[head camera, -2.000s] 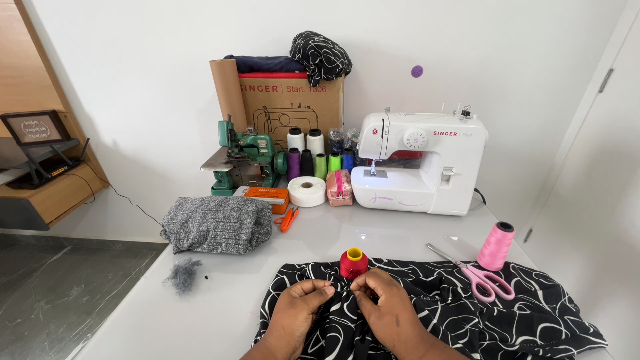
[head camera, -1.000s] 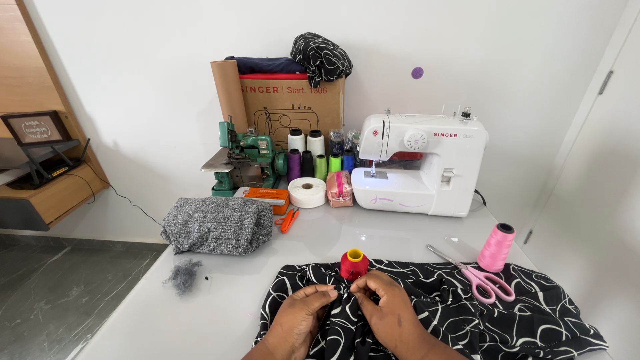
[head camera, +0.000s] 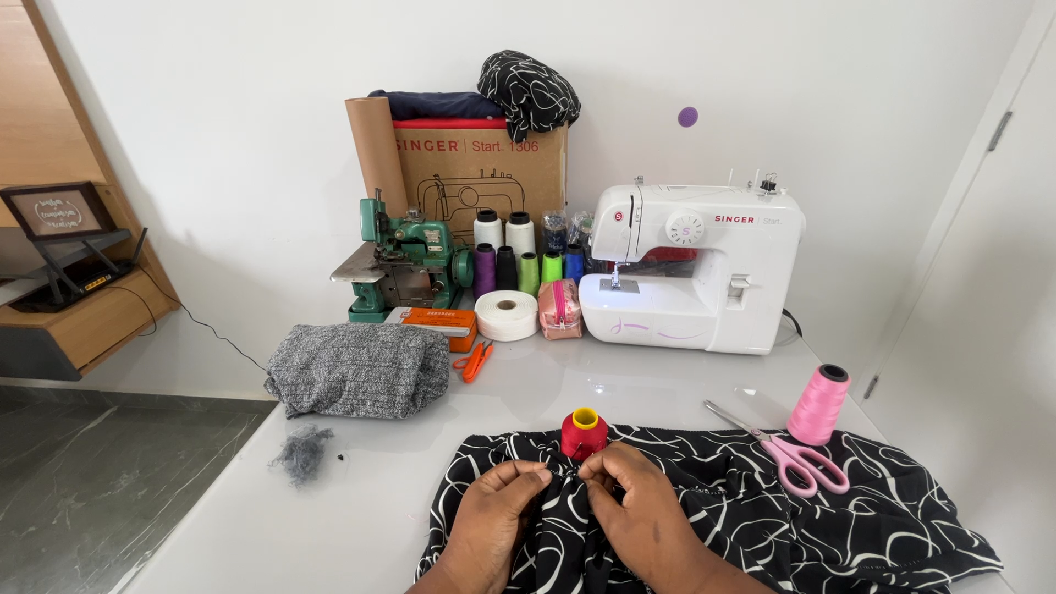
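Black fabric with white curved lines lies spread over the front of the white table. My left hand pinches a gathered fold of it between thumb and fingertips. Close beside it on the right, my right hand pinches the same fold. Just behind the fingertips stands a red thread cone with a yellow core. Pink-handled scissors rest partly on the fabric at the right, near a pink thread cone. Whether a needle is held between the fingers cannot be seen.
Behind are a white Singer sewing machine, a green sewing machine, several thread cones, a white tape roll and orange thread snips. Folded grey fabric and a tuft of grey fibre lie at the left.
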